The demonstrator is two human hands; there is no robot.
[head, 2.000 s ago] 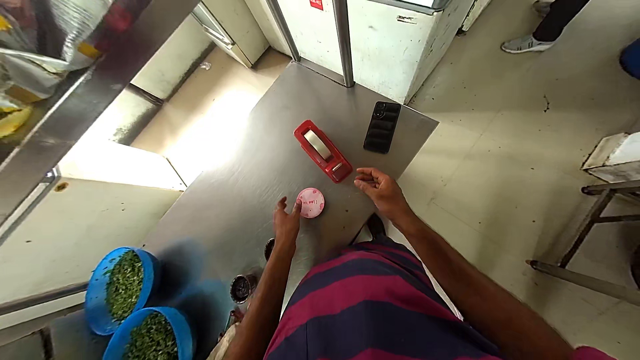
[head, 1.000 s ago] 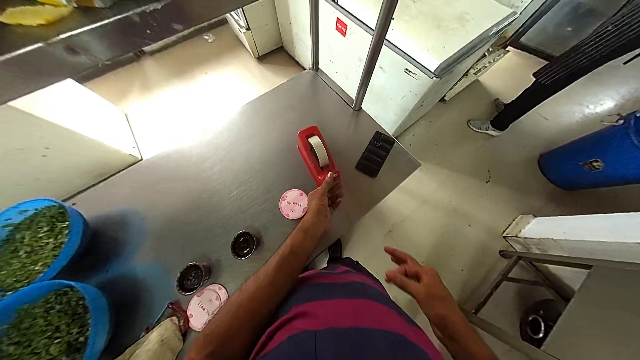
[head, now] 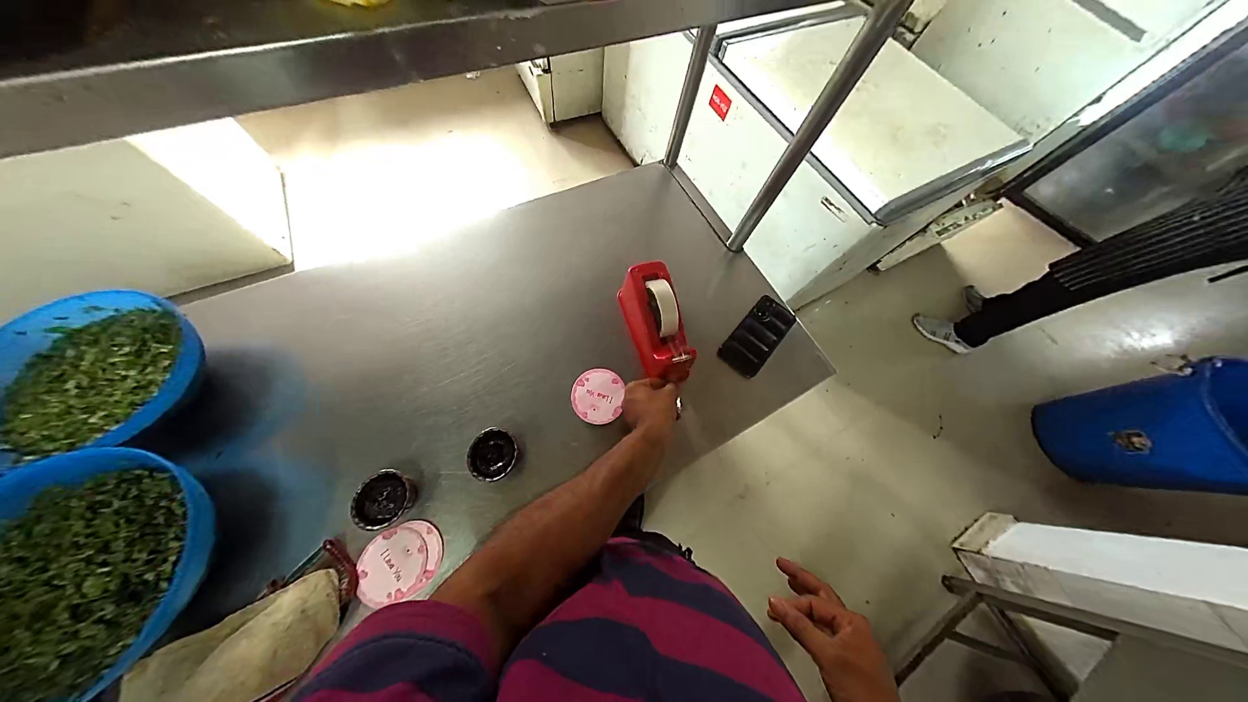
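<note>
My left hand [head: 651, 405] is at the near end of a red tape dispenser [head: 643, 317], its fingers curled and partly hidden. The dispenser holds a roll of pale tape [head: 665, 308]. Just left of that hand lies a round pink printed disc [head: 597, 397]. My right hand [head: 824, 619] is off the table's near edge, over the floor, fingers apart and holding nothing. Two small round dark containers [head: 492, 454] [head: 383, 499] stand farther left on the steel table [head: 419, 322]. Beside them overlap more pink discs [head: 392, 567].
Two blue tubs [head: 185, 375] [head: 200, 526] of chopped greens stand at the left, near a cloth [head: 244, 634]. A black phone [head: 757, 336] lies right of the dispenser. Steel posts [head: 819, 122] rise at the far edge. Another person's legs [head: 1014, 312] and a blue bin [head: 1141, 429] are at right.
My left hand has gone from beside the pink disc to the dispenser's near end. My right hand, close to the dispenser earlier, has moved away beyond the table edge. The view has swung.
</note>
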